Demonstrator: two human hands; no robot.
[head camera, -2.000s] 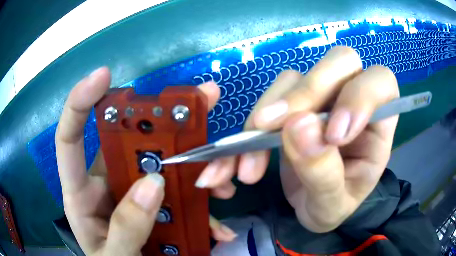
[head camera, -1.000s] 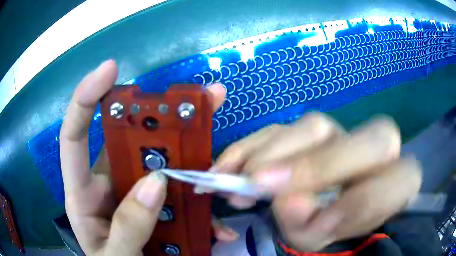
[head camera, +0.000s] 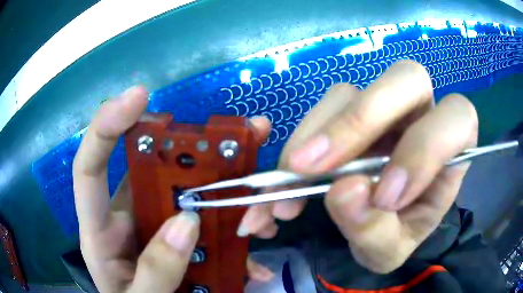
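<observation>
My left hand holds the orange-red carrier block upright, thumb on its face just below the top round part. My right hand holds the silver tweezers like a pen. The two tweezer tips are spread a little and lie at the top round part, which they partly cover. Whether a ring is there is too small to tell. Lower round parts sit in line below. Two shiny screws flank the block's notched end, with a dark end hole between and below them.
The blue ring sheet with rows of white arcs runs behind both hands across the green surface. A white band curves at the upper left. Another red-brown block lies at the lower left edge.
The block and my left hand have shifted slightly right and down. The tweezers, earlier with tips together beside the top part, now show two spread tips over it.
</observation>
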